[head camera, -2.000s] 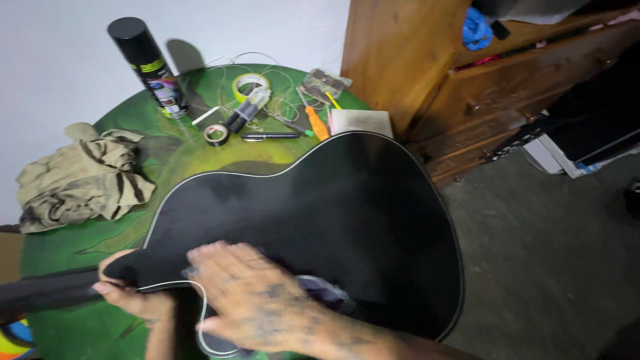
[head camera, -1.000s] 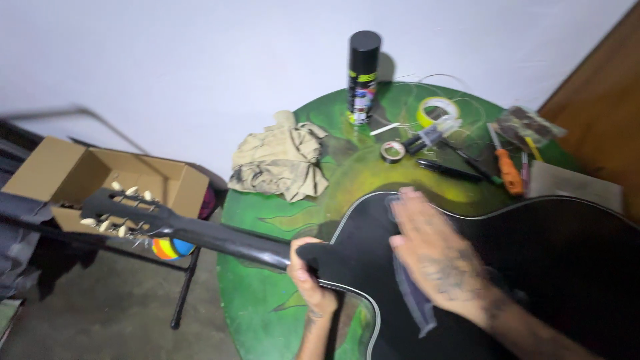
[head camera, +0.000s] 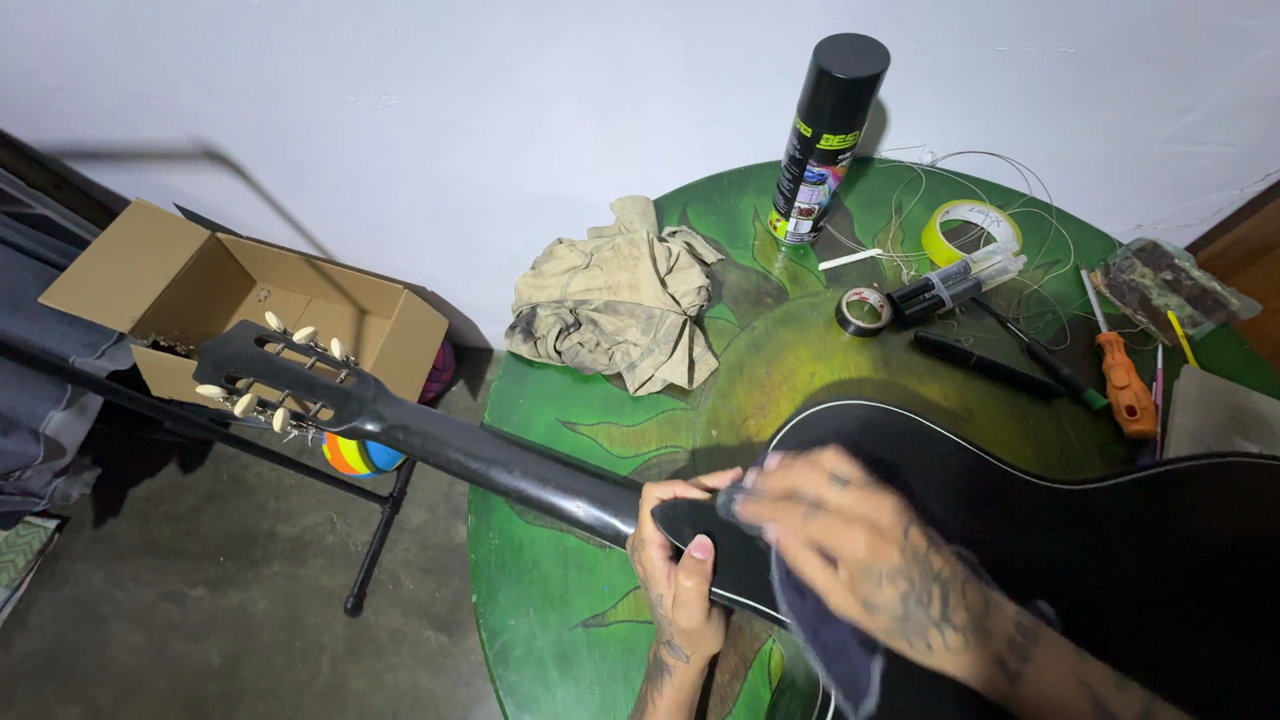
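A black acoustic guitar (head camera: 1100, 560) with pale edge binding lies back side up, its neck (head camera: 500, 470) reaching left to a slotted headstock (head camera: 290, 375) with cream tuning pegs. My left hand (head camera: 680, 570) grips the guitar where the neck meets the body, thumb on the heel. Slightly blurred, my right hand (head camera: 860, 540) presses a dark cloth (head camera: 825, 630) against the back beside the heel; part of the cloth hangs below the palm.
The round green painted table (head camera: 560, 450) bears a crumpled beige cloth (head camera: 620, 300), a spray can (head camera: 828, 140), yellow tape (head camera: 970, 235), black tape (head camera: 863, 311), pens, loose strings and an orange-handled screwdriver (head camera: 1125, 385). An open cardboard box (head camera: 300, 300) stands left, near a black metal rack (head camera: 385, 540).
My right hand has moved with the cloth from the guitar's back to beside the heel. My left hand stays at the neck joint. The view has swung left.
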